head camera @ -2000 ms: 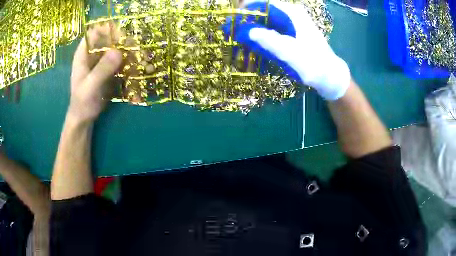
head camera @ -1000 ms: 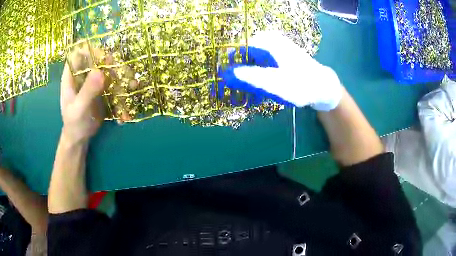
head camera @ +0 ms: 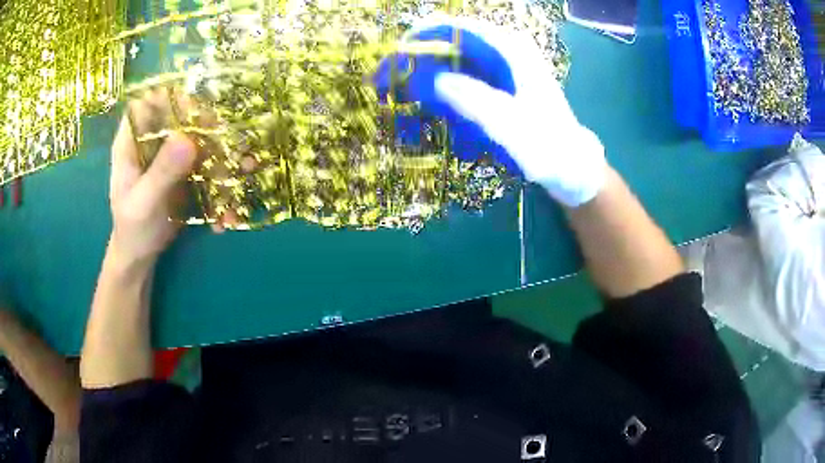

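Note:
A gold sprue frame (head camera: pixel 288 136) is held over the bench in front of me; its grid is partly blurred. My bare left hand (head camera: pixel 163 167) grips its left edge, thumb on top and fingers showing through the grid. My right hand (head camera: pixel 507 99), in a white glove with blue palm and fingers, is at the frame's right part, fingers curled around the grid bars. The pile of loose parts (head camera: pixel 484 185) lies under and behind the frame, so its middle is hidden.
A stack of full frames (head camera: pixel 54 86) lies at the left, with red handles (head camera: pixel 9 193) below it. A blue parts bin (head camera: pixel 695 81) holds loose parts at the right. A dark phone-like rectangle (head camera: pixel 602 14) lies beyond. Another person's arm (head camera: pixel 41 362) is at lower left, a pale sleeve (head camera: pixel 787 226) at right.
My gloved right hand has moved up along the frame since a second ago, and its fingers are more curled. My left hand keeps its grip. The frame is more blurred.

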